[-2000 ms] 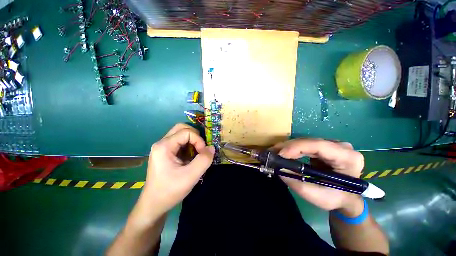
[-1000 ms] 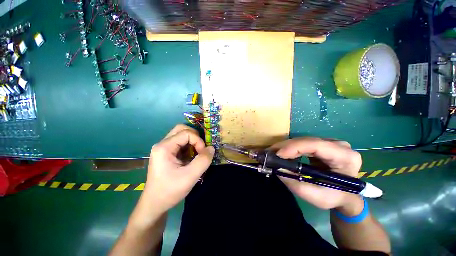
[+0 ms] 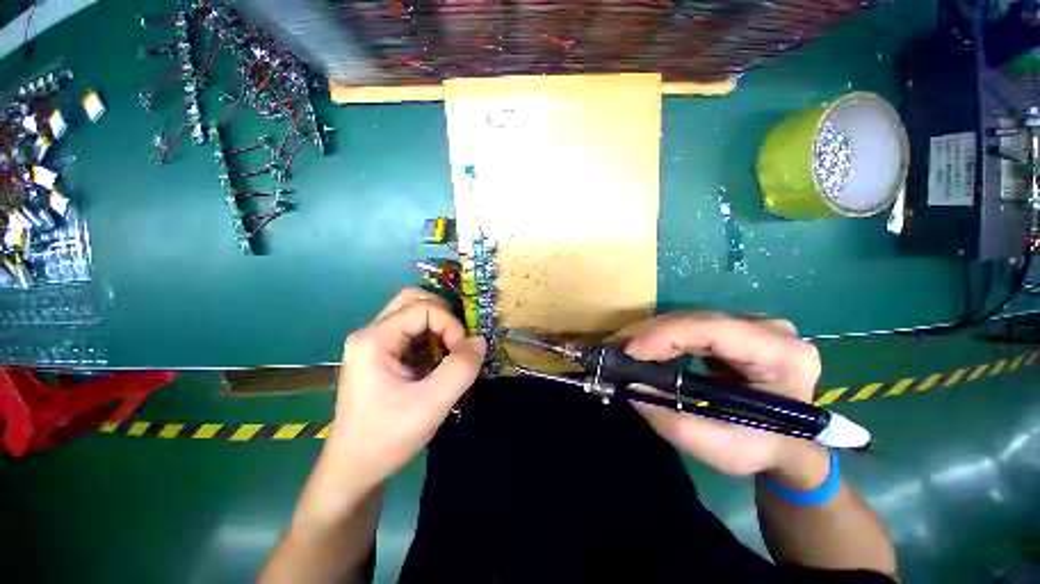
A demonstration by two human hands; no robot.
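Observation:
My right hand [image 3: 730, 382] holds the black soldering iron [image 3: 707, 397], white end to the right, its tip at the lower end of the green PCB strip [image 3: 485, 274]. A thin metal tube runs beside the tip. The strip lies along the left edge of the tan board [image 3: 570, 194], with a yellow-green strip beside it. My left hand [image 3: 405, 371] pinches at the strip's lower end; a yellow bit of a cell shows between its fingers, mostly hidden. Cells with red and black leads [image 3: 437, 274] and a yellow-ended cell [image 3: 437, 229] lie left of the strip.
Wired PCB strips [image 3: 236, 188] lie at the upper left. Cells [image 3: 43, 177] lie on a clear tray [image 3: 51, 319] at the far left. Stacked trays [image 3: 547, 40] stand behind the board. A yellow-green tin [image 3: 793, 160] and black box [image 3: 952, 171] stand right. A red object [image 3: 68, 411] is below the bench.
The whole view has shifted slightly, the bench items sitting a little differently in the frame. Both hands and the iron keep almost the same pose at the strip.

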